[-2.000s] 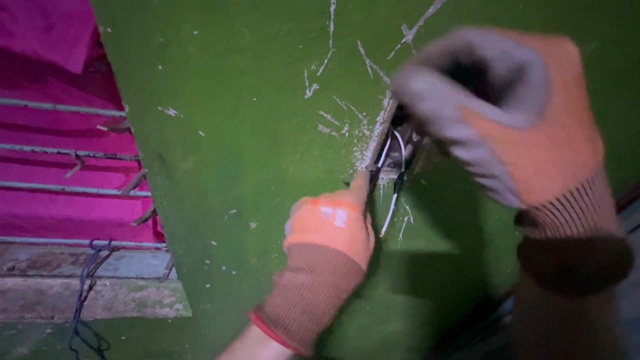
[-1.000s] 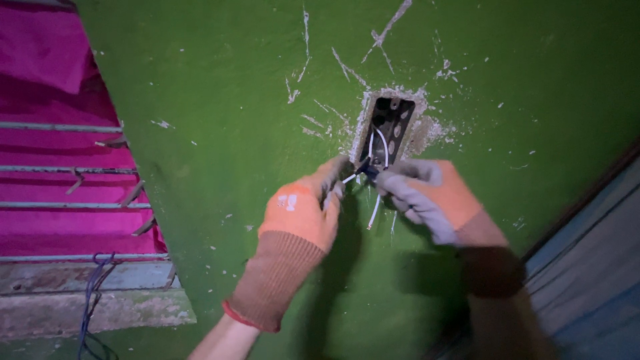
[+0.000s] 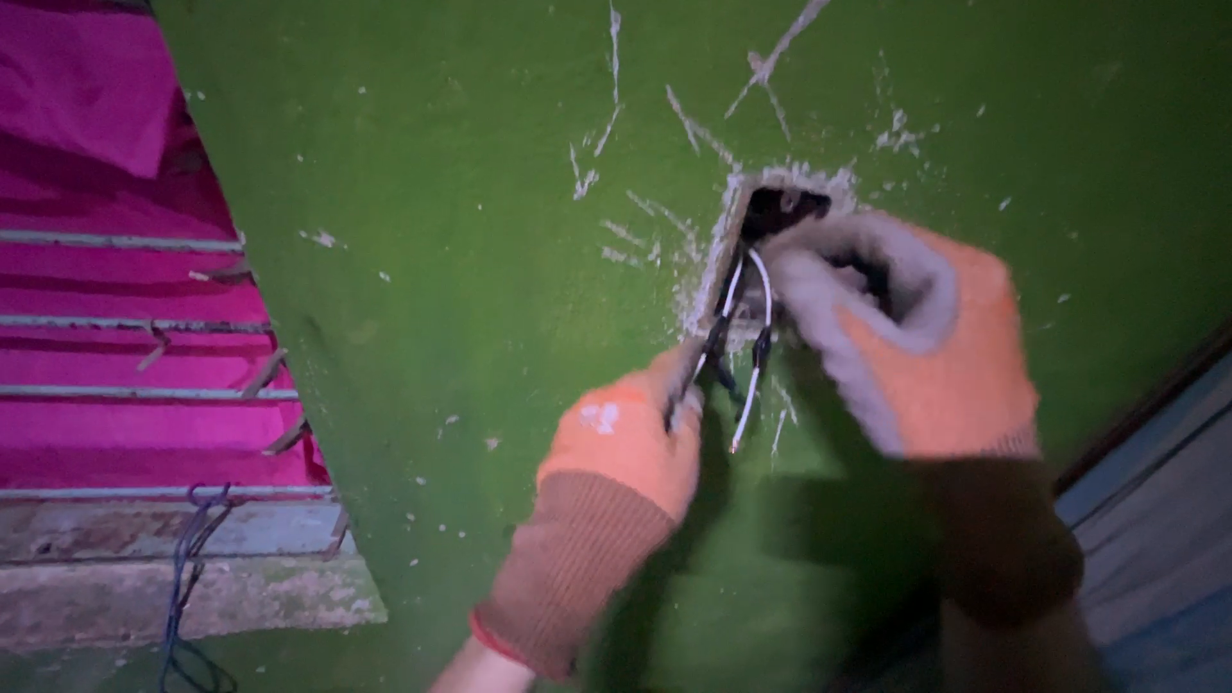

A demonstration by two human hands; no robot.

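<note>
A recessed electrical wall box (image 3: pixel 784 207) sits tilted in the green wall, its edges chipped. Two white wires come out of it, both with black tape partway along. One white wire (image 3: pixel 744 414) hangs down with bare copper at its tip. My left hand (image 3: pixel 630 433), in an orange and grey work glove, pinches the other taped wire (image 3: pixel 729 289) just below the box's lower left corner. Over the right side of the box is my right hand (image 3: pixel 905 327), gloved alike and blurred, its thumb and forefinger curled together; whether anything is between them cannot be told.
At the left is a window opening with metal bars (image 3: pixel 115 324) before pink cloth, above a rough sill (image 3: pixel 192 602). A dark cord (image 3: pixel 183 568) hangs from the lowest bar. Bluish-grey panelling (image 3: pixel 1165 549) slants across the lower right.
My right hand was at the wires below the box one second ago; it has moved up over the box's right side. My left hand remains at the wires near the lower left corner.
</note>
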